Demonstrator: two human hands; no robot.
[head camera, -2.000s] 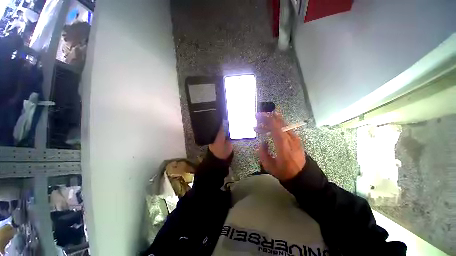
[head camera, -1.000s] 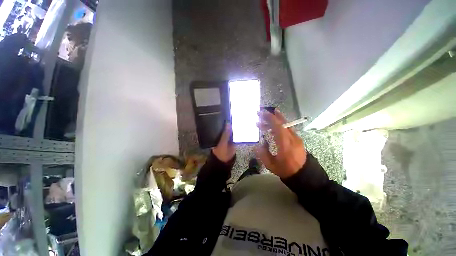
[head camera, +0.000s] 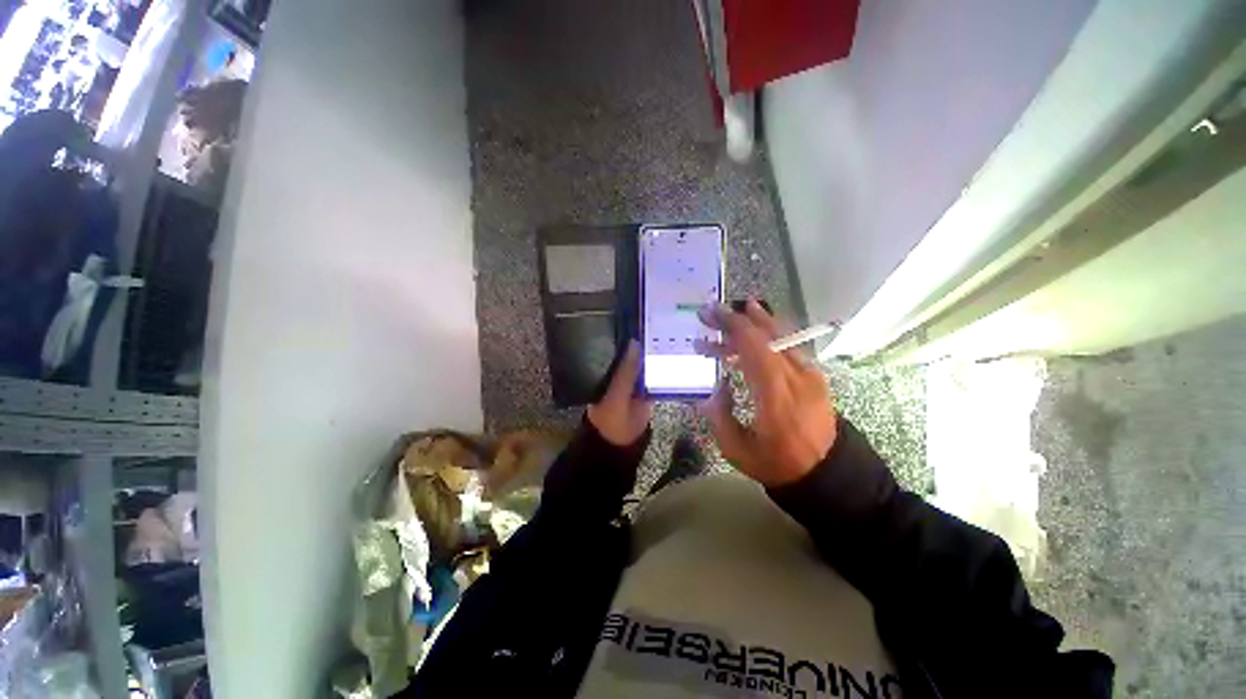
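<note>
A smartphone (head camera: 681, 294) with a lit screen lies in the right half of an open dark flip case (head camera: 585, 335), over the floor. My left hand (head camera: 622, 403) holds the phone and case from below at the lower edge. My right hand (head camera: 772, 403) is over the phone's lower right side, a fingertip at the screen. A thin white stick (head camera: 806, 336), perhaps a cigarette, is held between its fingers. A small dark object shows behind the right fingers; I cannot tell what it is.
A long white low wall (head camera: 342, 273) runs on the left, with a grey steel rack (head camera: 96, 415) of dark fabric beyond it. Crumpled scraps (head camera: 444, 505) lie beside the wall. A red box (head camera: 793, 41) is at the top right wall.
The phone screen has gone from glaring white to a dimmer, readable display. Phone and case sit slightly further right and lower in view. The red box has shifted left in view, and more scraps show.
</note>
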